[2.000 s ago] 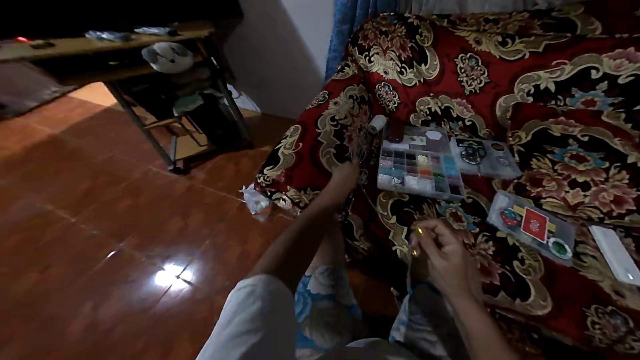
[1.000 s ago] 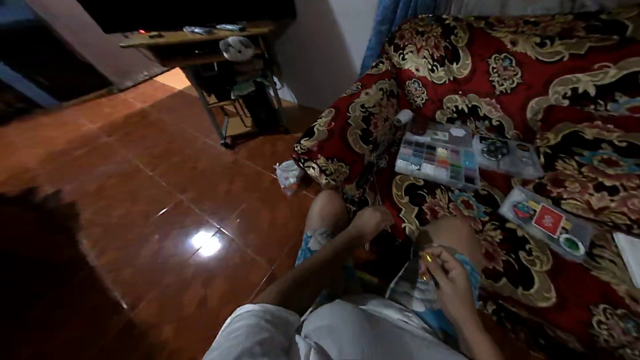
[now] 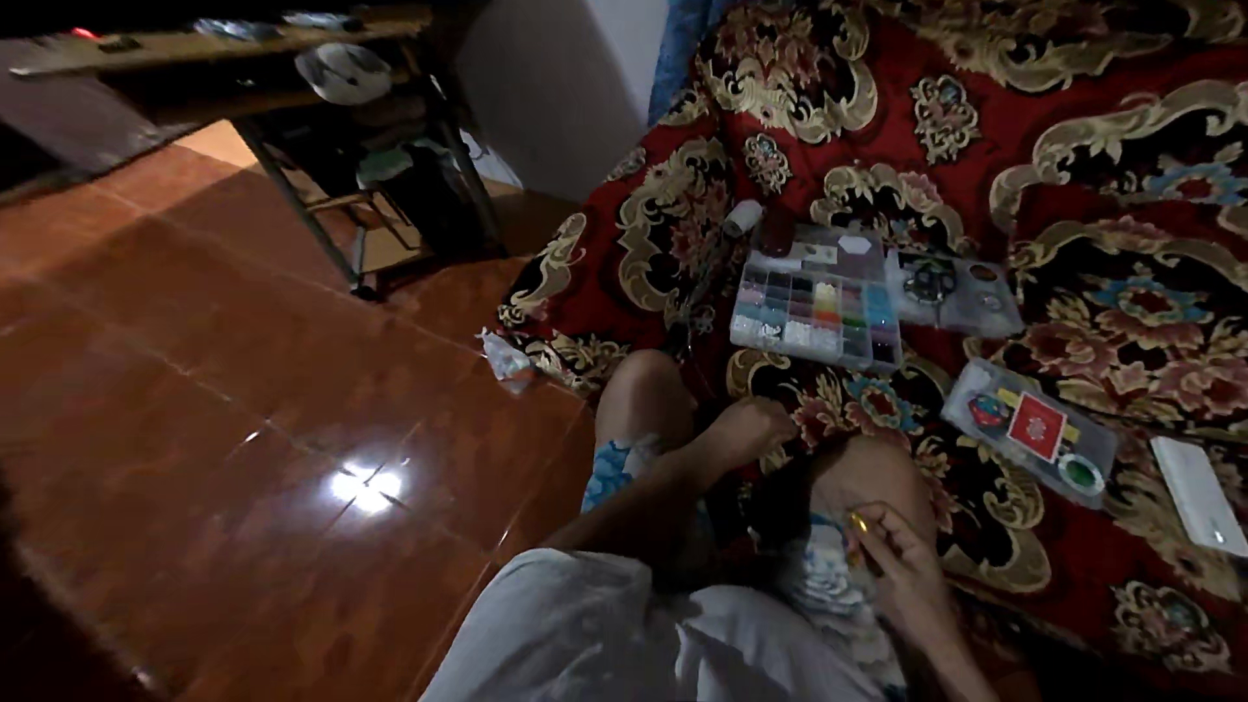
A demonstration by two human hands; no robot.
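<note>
My left hand [image 3: 749,429] is curled above the gap between my knees, near the sofa's edge; whether it holds something thin is too dark to tell. Over my right thigh is my right hand [image 3: 887,546], its thumb and fingertips pinched around a small shiny yellow piece [image 3: 859,523]. Beyond my knees an open plastic bead organizer [image 3: 817,314], its compartments filled with beads in many colors, lies on the sofa. A clear plastic case [image 3: 1032,431] holding a red card and a green roll lies to the right.
The sofa bears a patterned red cover [image 3: 975,390]. Behind the organizer lie a white cylinder [image 3: 743,217] and another clear case [image 3: 990,302] with a dark item. A white box-like object [image 3: 1197,495] lies far right. A plastic bag [image 3: 505,361] sits by the sofa; a wooden desk [image 3: 244,58] stands back left.
My left hand was stretched out toward the sofa arm two seconds ago and has come back over my knees. My right hand still holds the small yellow piece. The view has shifted.
</note>
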